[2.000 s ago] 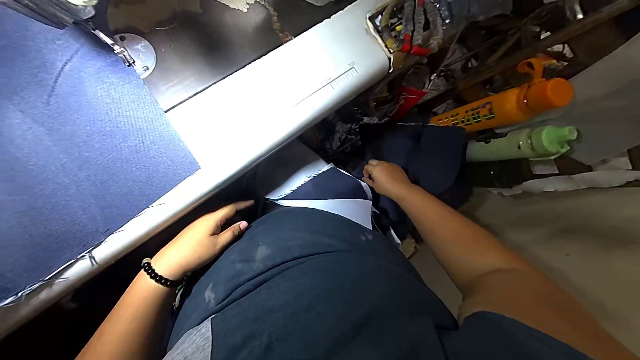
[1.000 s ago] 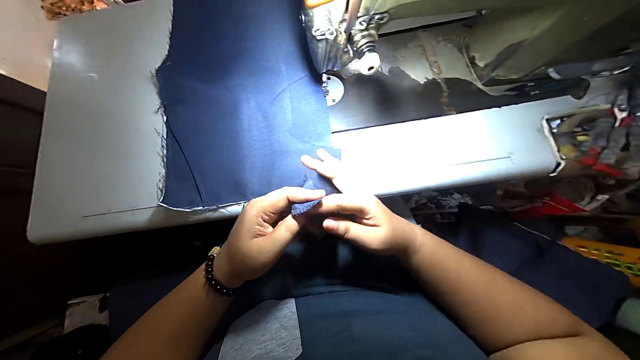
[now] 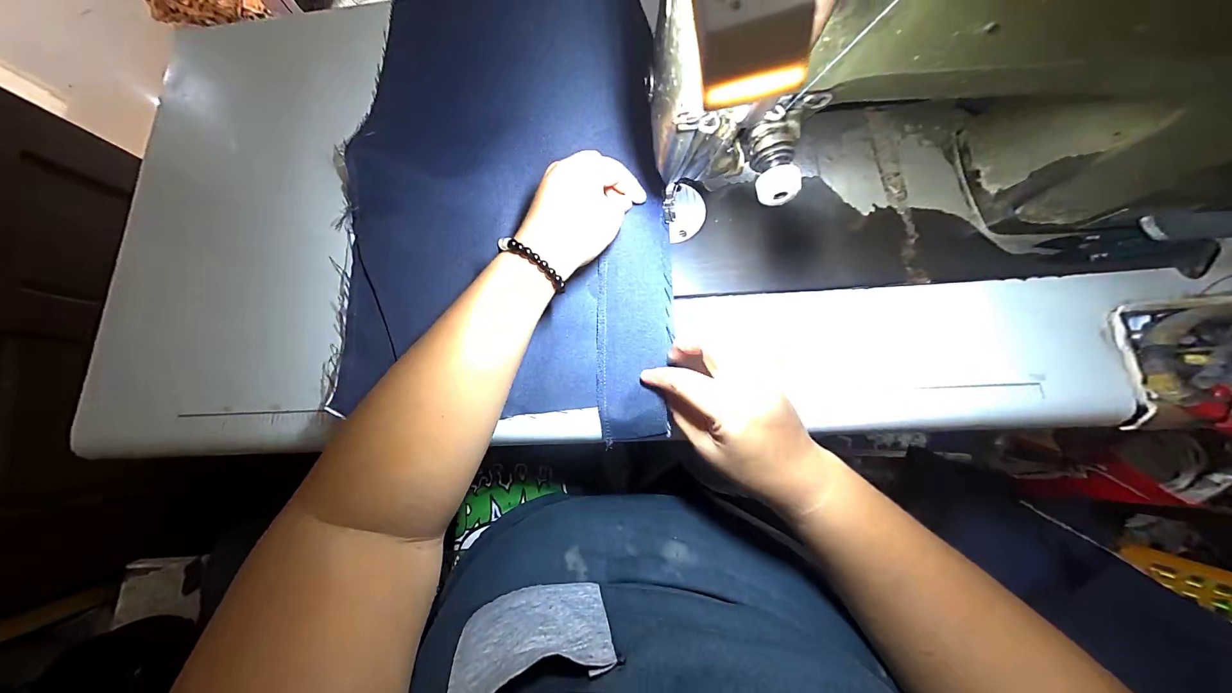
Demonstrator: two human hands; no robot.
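Note:
Navy blue fabric (image 3: 462,212) with frayed edges lies across the sewing machine table. Its right edge runs by the presser foot (image 3: 671,204) of the sewing machine (image 3: 760,125). My left hand (image 3: 582,207), with a black bead bracelet (image 3: 532,264) at the wrist, rests on the fabric just left of the presser foot, fingers curled at a fold. Nearer my body, my right hand (image 3: 727,414) pinches the fabric's right edge between thumb and fingers, close to the front corner. A stitched seam line (image 3: 603,346) runs along the fabric between the hands.
The pale table edge (image 3: 962,414) runs along the front, with a ruler marking at each side. An open tray of small items (image 3: 1184,346) is set in at the right. Dark cloth (image 3: 1011,549) and a yellow basket (image 3: 1179,577) are at the lower right.
Both hands were together over a small fold at the table edge; now the left is forward beside the presser foot and the right holds the fabric's edge. The fabric's right side lies flatter.

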